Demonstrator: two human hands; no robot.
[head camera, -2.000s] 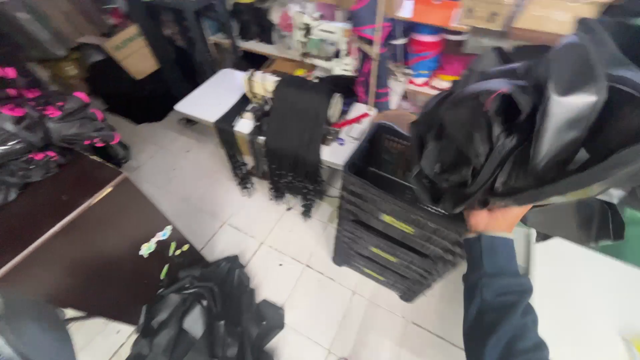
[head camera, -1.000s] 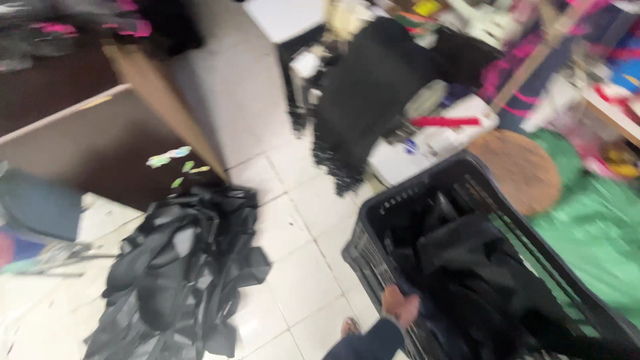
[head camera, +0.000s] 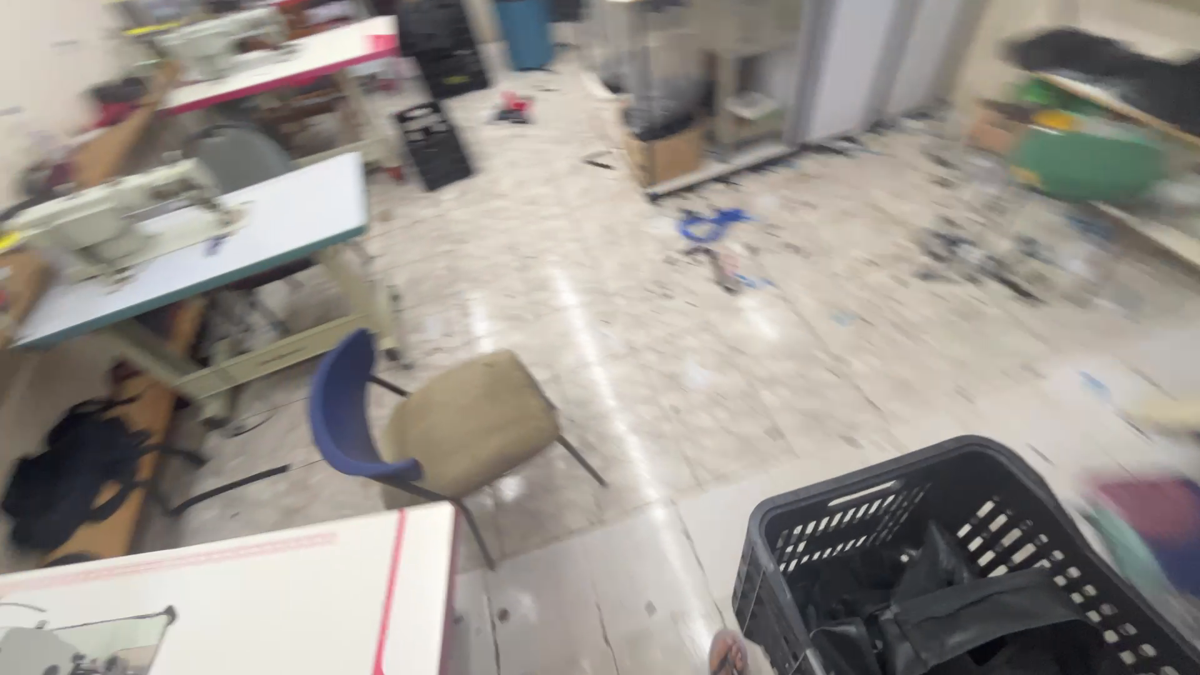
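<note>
A black slatted plastic crate (head camera: 778, 525) stands at the lower right of the head view, with black fabric or leather-like pieces (head camera: 984, 609) heaped inside it. One wide black strip lies across the top of the heap. Neither of my hands shows in the view now. A bare or sandalled foot (head camera: 727, 652) is at the bottom edge, just left of the crate.
A blue-backed chair with a tan seat (head camera: 473, 422) stands left of the crate. Sewing machine tables (head camera: 309, 225) line the left side, with a white table (head camera: 309, 581) at the lower left. Scraps and a blue coil (head camera: 712, 225) lie on the tiled floor. A green object (head camera: 1087, 159) is at the upper right.
The view has swung to another part of the room. The hand seen at the crate's rim one second ago is out of view. Two seconds ago a hand held a black bundle above stacked crates.
</note>
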